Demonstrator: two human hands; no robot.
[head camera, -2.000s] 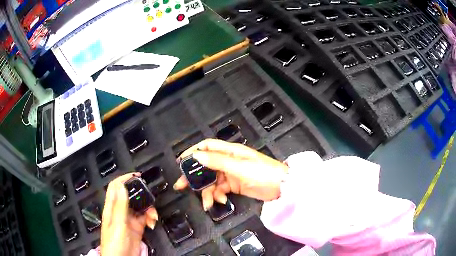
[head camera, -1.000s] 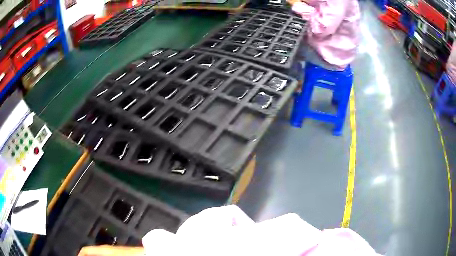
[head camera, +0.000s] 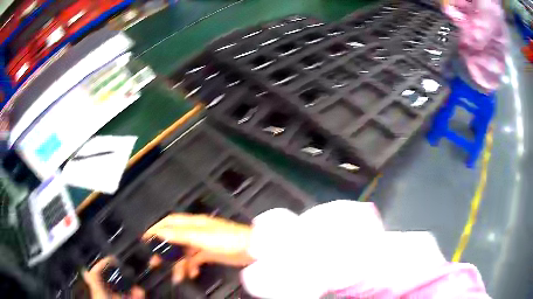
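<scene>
The view is blurred. My right hand (head camera: 201, 240) is over the near foam tray (head camera: 166, 175), its fingers closed around a dark smartwatch body (head camera: 166, 250). My left hand (head camera: 100, 280) is at the lower left, partly cut off by the bottom edge, and holds another smartwatch body (head camera: 117, 277). The screens cannot be read. Dark watch bodies sit in some of the tray's pockets, one of them (head camera: 234, 178) beyond my right hand.
A white tester (head camera: 64, 99), a paper slip (head camera: 111, 172) with a pen (head camera: 92, 155) and a calculator (head camera: 47, 219) are at left. More foam trays (head camera: 374, 143) overlap beyond. A person in pink (head camera: 482, 41) is near a blue stool (head camera: 464, 120).
The view swung right towards the far trays and floor, then partly back. Both hands and their watch bodies are in view again, lower and further left than at first.
</scene>
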